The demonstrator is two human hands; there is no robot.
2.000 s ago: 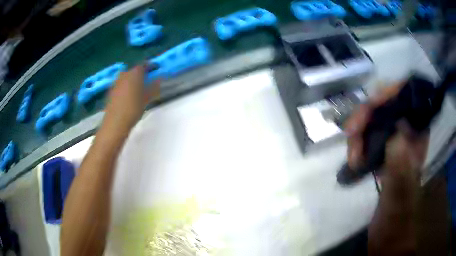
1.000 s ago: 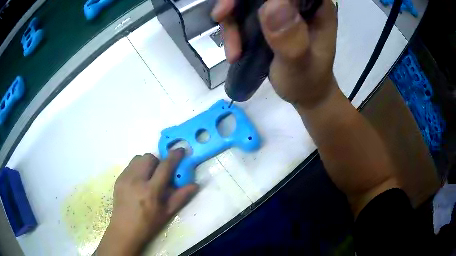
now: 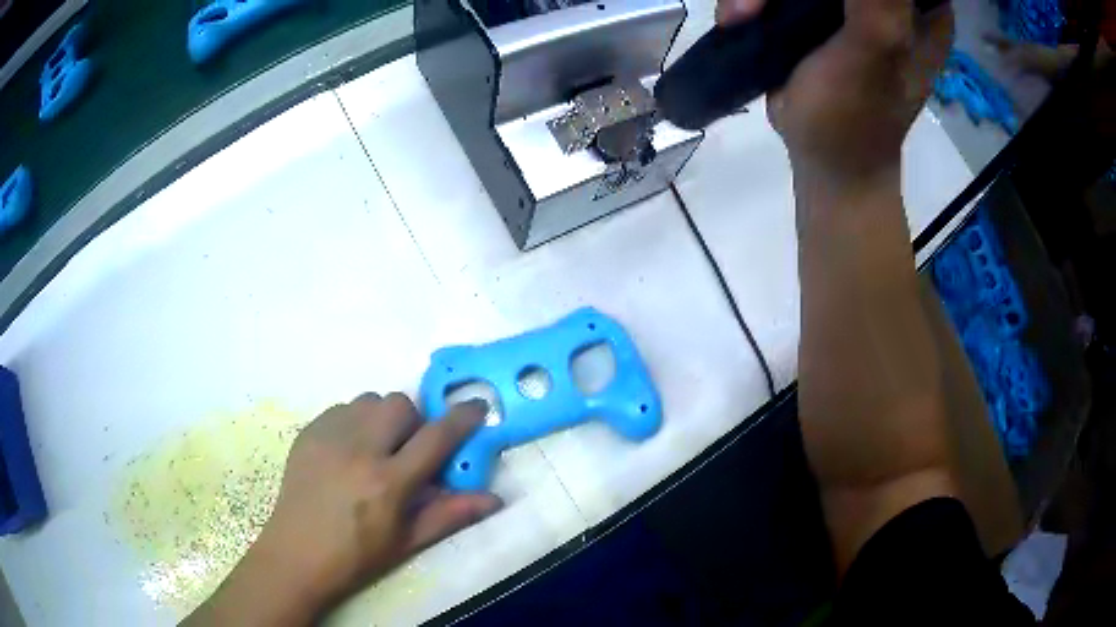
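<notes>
A bright blue controller shell (image 3: 557,414) lies flat on the white bench, its two grips towards me. My left hand (image 3: 379,478) holds its left grip, with the index finger at the left large hole and the thumb below the grip. My right hand (image 3: 844,92) is closed around the thick black electric screwdriver (image 3: 747,61), held in the air. The driver's tip end is at the front mechanism of the silver-grey screw feeder (image 3: 587,61). The tip itself and any screw on it cannot be made out.
The green conveyor (image 3: 135,110) with spaced blue shells runs at upper left. A dark blue bin (image 3: 15,453) is at the left edge. More blue shells (image 3: 991,331) are heaped at the right beyond the bench edge. A thin cable runs from the feeder. Another person's hand (image 3: 1028,58) shows at upper right.
My right hand has lifted the screwdriver off the shell's upper right corner and moved it up and right to the feeder. The shell and left hand sit slightly lower and further right in view.
</notes>
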